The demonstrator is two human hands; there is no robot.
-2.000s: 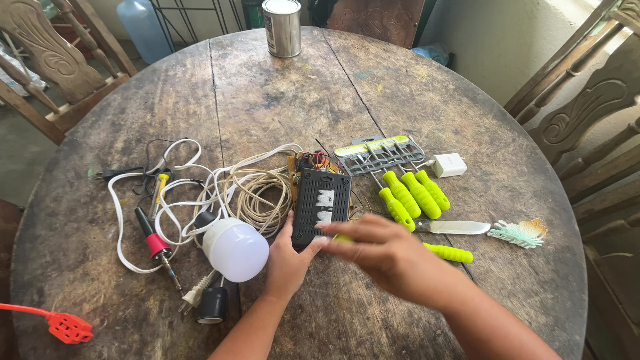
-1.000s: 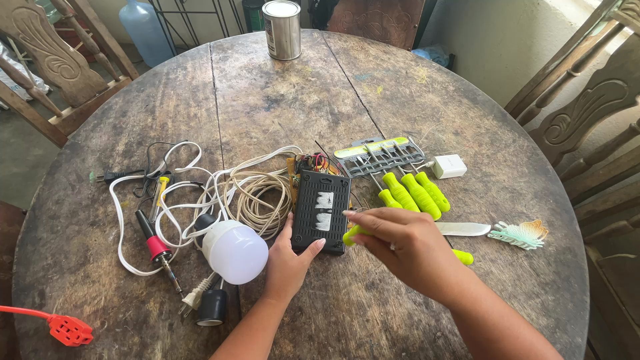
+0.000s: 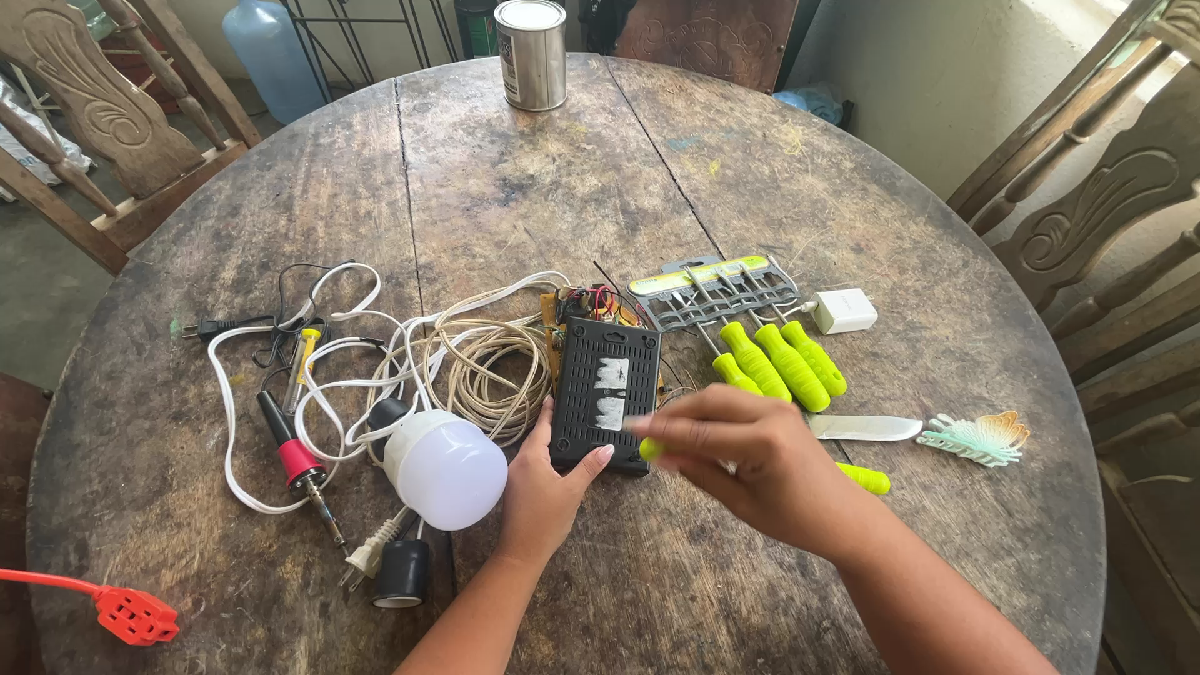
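My left hand (image 3: 553,497) grips the lower left corner of a black slotted plastic case (image 3: 581,412), its thumb on top. Torn whitish label remains mark the case. My right hand (image 3: 750,450), partly blurred, is closed around a small screwdriver with a lime green handle (image 3: 651,449), just right of the case; its tip cannot be made out. Circuit boards with coloured wires (image 3: 600,305) lie behind the case. Several lime green screwdrivers (image 3: 792,367) rest in and below a grey holder (image 3: 717,291). A knife blade (image 3: 867,428) lies right of my right hand.
Left are an LED bulb (image 3: 448,469), coiled cable (image 3: 487,370), a soldering iron (image 3: 298,464), a black socket (image 3: 401,572) and a red outlet end (image 3: 136,615). Right are a white charger (image 3: 844,310) and a hair claw clip (image 3: 975,439). A metal can (image 3: 532,56) stands at the far edge.
My right hand was blurred over the lower case two seconds ago, then held the green screwdriver at its right edge. It is now slightly lower. My left hand keeps its grip on the case.
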